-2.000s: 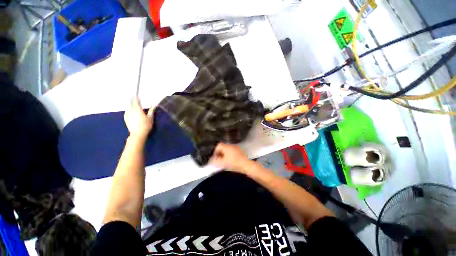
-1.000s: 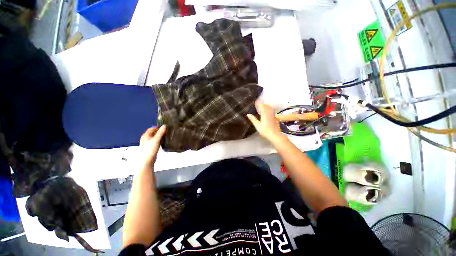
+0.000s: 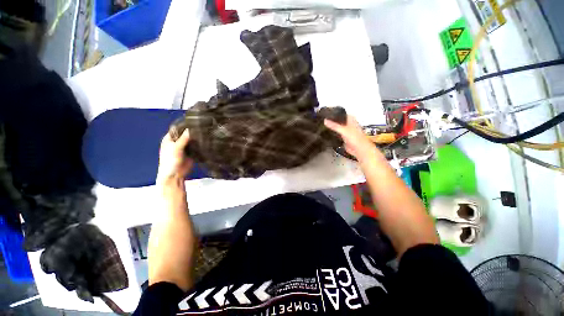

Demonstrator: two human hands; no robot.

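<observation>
A dark brown plaid garment piece (image 3: 260, 133) lies bunched over the right part of the navy padded board (image 3: 127, 148), with a narrower part reaching toward the table's far side. My left hand (image 3: 176, 154) grips its left edge. My right hand (image 3: 347, 134) grips its right edge, beside the iron. The steam iron (image 3: 380, 138), with a tan handle and red rear part, rests on a metal stand at the table's right edge, partly hidden by my right hand and forearm.
Crumpled plaid pieces (image 3: 83, 259) lie on a white surface at lower left, below a large dark garment mass (image 3: 40, 129). A blue bin (image 3: 133, 23) stands beyond the table. A black hose (image 3: 525, 139) runs right. White shoes (image 3: 456, 222) and a fan (image 3: 516, 281) are at lower right.
The plaid piece was turned and spread along the board, then its left and right edges were gathered up. My left hand moved from the bare board to the cloth; my right hand moved right.
</observation>
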